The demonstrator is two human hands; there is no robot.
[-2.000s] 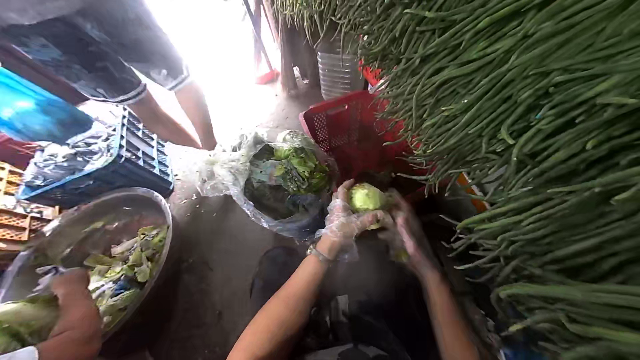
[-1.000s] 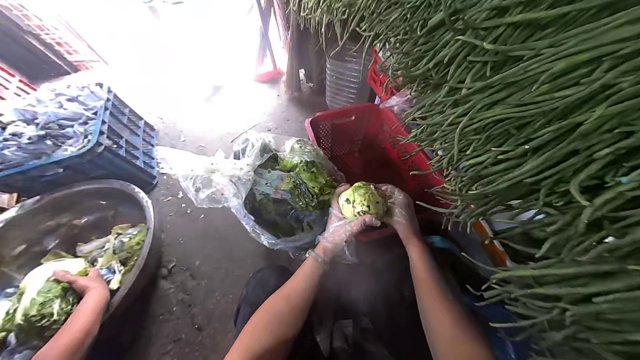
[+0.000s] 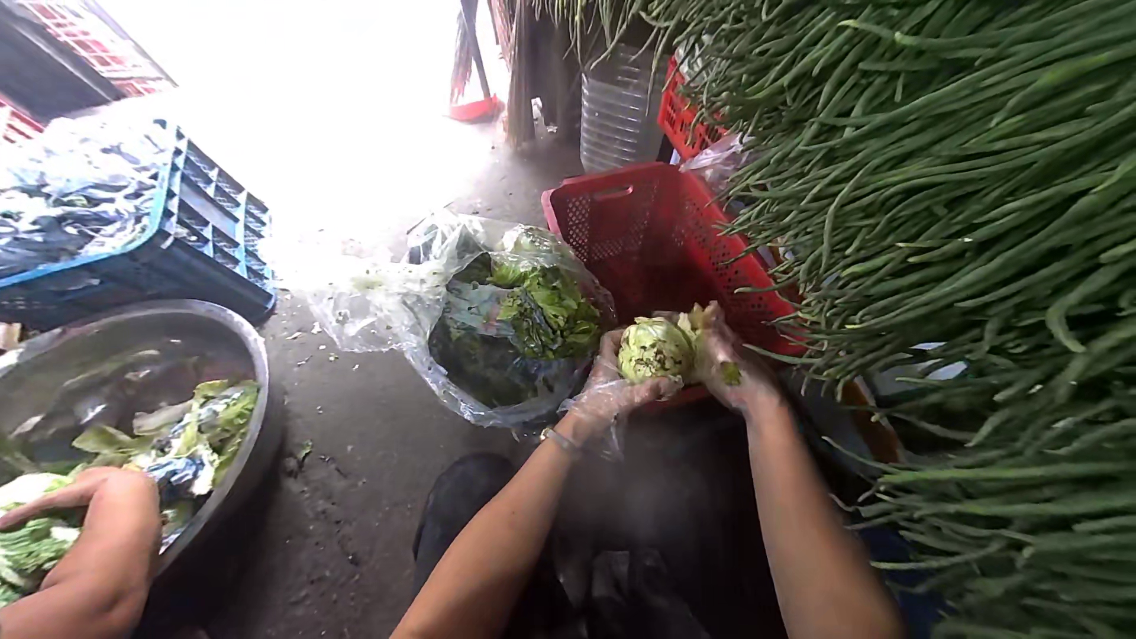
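Note:
A pale green head of cabbage or lettuce with dark specks rests in my left hand, which wears a thin clear plastic glove. At its right side is my right hand, also gloved, its fingers around loose pale leaves next to the head. To the left of my hands, a clear plastic bag lies open on the floor with green and dark leaves in it. Directly beyond my hands stands a red plastic crate, its near end partly hidden by them.
Long green beans hang over the right side. At the left, another person's hand reaches into a large metal basin of leaves. Behind it is a blue crate full of plastic wrapping. A red dustpan and stacked clear containers stand farther back.
My right hand has come from around the head to its right side, with leaves now at its fingers. The person standing at upper left two seconds ago is out of view.

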